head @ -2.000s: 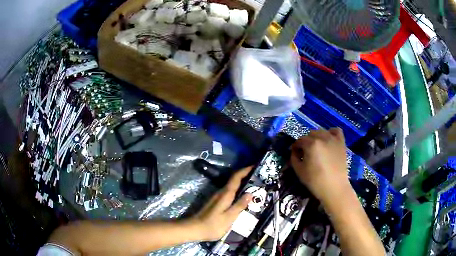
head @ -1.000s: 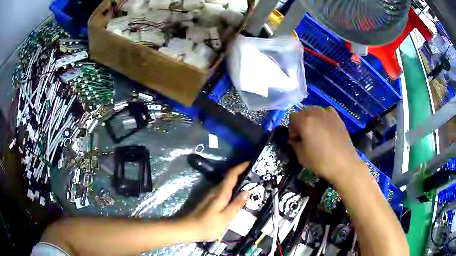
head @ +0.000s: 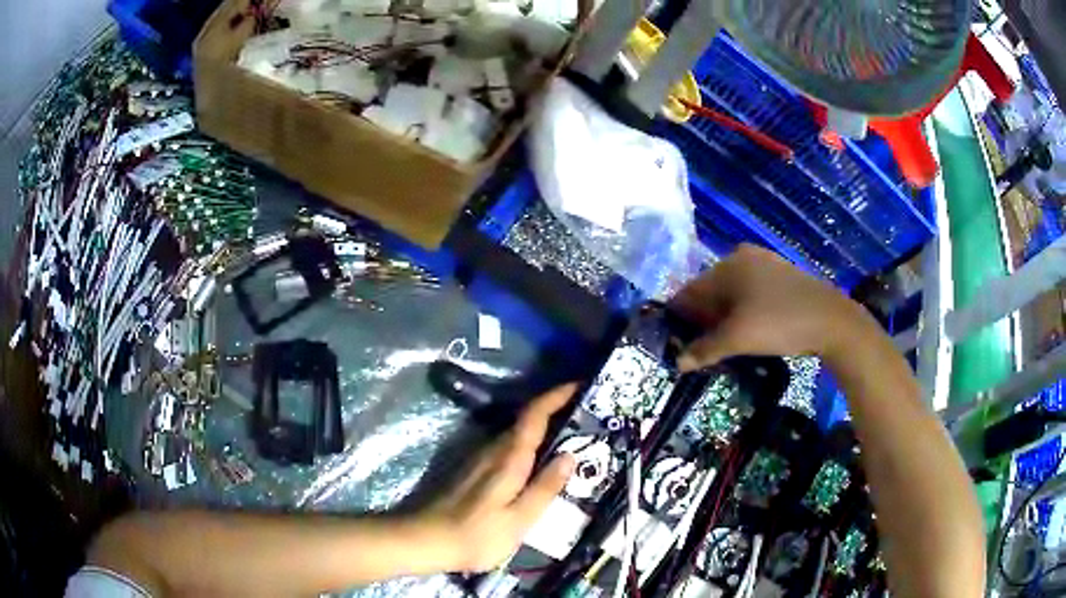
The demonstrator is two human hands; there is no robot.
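Note:
Several long black housings lie side by side at the lower right. The leftmost housing holds a pale, dotted circuit board (head: 631, 383), a silver-white disc (head: 585, 465) and a white block (head: 554, 528). My left hand (head: 497, 508) grips this housing's left edge, thumb beside the disc. My right hand (head: 754, 310) is at the housing's far end, fingers bent down around its dark tip. Whether the fingertips hold a small part is hidden. Green circuit boards (head: 832, 485) show in housings farther right. Thin white cables and dark wires run along the housings.
A brown carton (head: 339, 158) of wired white parts stands behind, beside a clear plastic bag (head: 620, 193) and blue screw bins. Black frames (head: 297, 401) and a heap of boards with cables (head: 99, 257) lie left. A fan (head: 848, 53) and green conveyor (head: 980, 275) are right.
My right hand has turned and its fingers now reach down-left at the housing's far end. The clear bag looks more collapsed. My left hand stays at the housing edge. The view has shifted slightly.

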